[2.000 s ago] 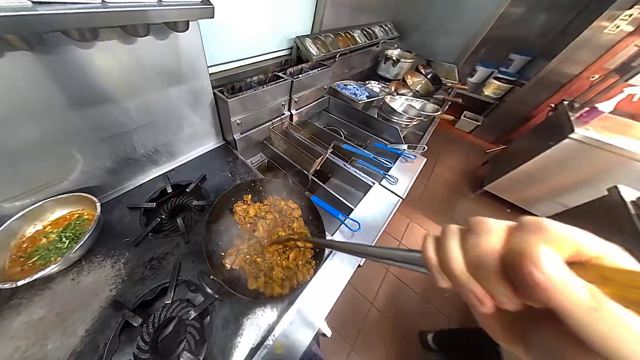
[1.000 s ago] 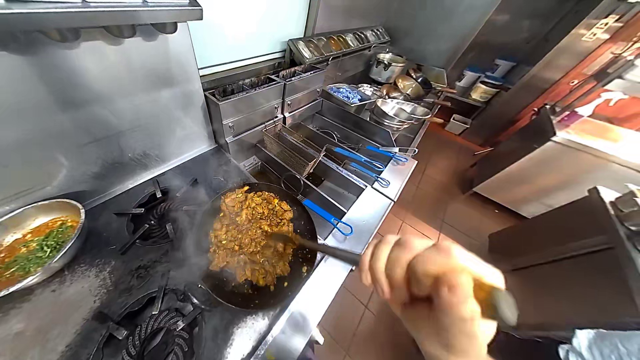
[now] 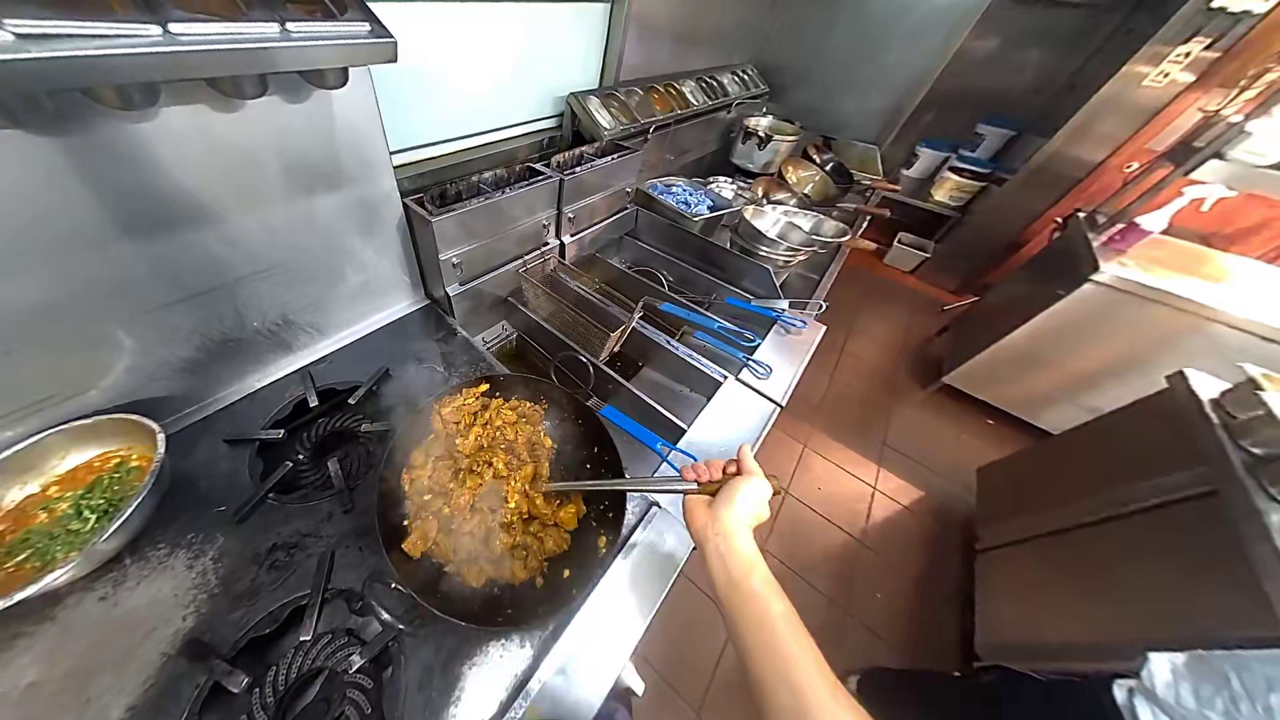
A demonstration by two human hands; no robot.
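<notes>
My right hand point(image 3: 730, 495) is closed around the wooden handle of a long metal cooking utensil point(image 3: 625, 485). The utensil reaches left across the rim of a dark round pan point(image 3: 590, 440), and its far end is hidden in steaming, orange-brown chopped food point(image 3: 480, 490). The food lies heaped mostly in the left and middle of the pan, with loose bits at the right. At the far left, a steel bowl point(image 3: 150, 450) holds orange sauce topped with chopped green herbs point(image 3: 85, 510). My left hand is out of view.
Two burners point(image 3: 325, 440) point(image 3: 320, 665) lie left of the pan. Behind it stand deep fryers with a wire basket point(image 3: 580, 305) and blue-handled tools point(image 3: 640, 430). Steel bowls point(image 3: 790, 230) and a pot point(image 3: 765, 145) stand farther back. Steel counters point(image 3: 1080, 340) line the right, beyond the tiled floor.
My right hand has moved away from the camera, closer to the pan's right edge, still gripping the utensil. The food is heaped differently, and the utensil lies more level across the view.
</notes>
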